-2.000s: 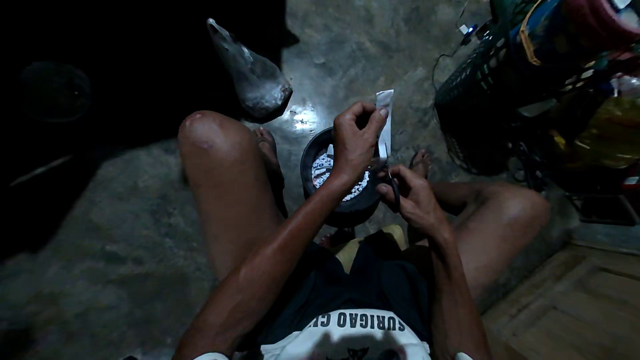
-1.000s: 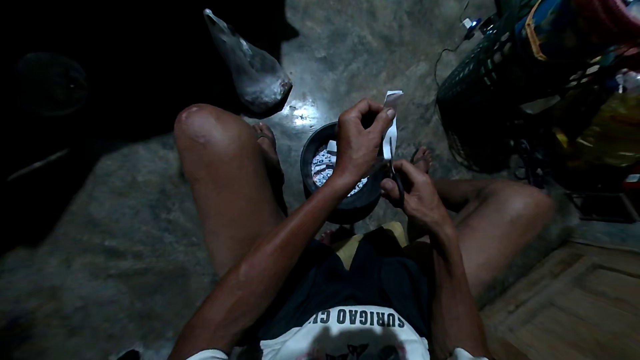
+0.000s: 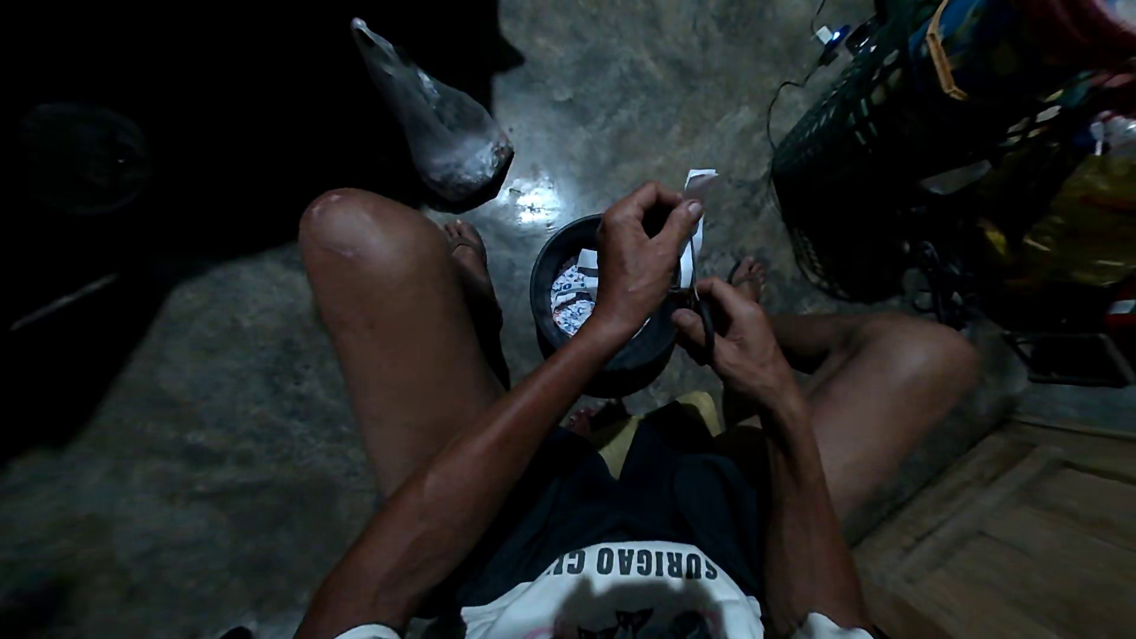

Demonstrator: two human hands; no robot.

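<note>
My left hand (image 3: 641, 248) pinches a white paper strip (image 3: 699, 184) between thumb and fingers, its lower end hanging down above the right side of a dark round tub (image 3: 543, 293). In my right hand (image 3: 732, 337) is a pair of scissors (image 3: 707, 324) with dark handles, the blades pointing up along the lower part of the strip. Whether the blades are parted is too dim to tell. Small cut paper pieces (image 3: 572, 297), some with print, lie inside the tub, partly hidden by my left hand and wrist.
A knotted clear plastic bag (image 3: 453, 142) with contents stands on the concrete floor beyond my left knee. To the right are a dark green plastic basket (image 3: 852, 124) heaped with cloth, a thin cable (image 3: 781, 93) and a wooden panel (image 3: 1012, 532). My feet flank the tub.
Between the two earlier frames, more of the paper strip came into sight below my left fingers. Both hands have stayed over the tub's right side.
</note>
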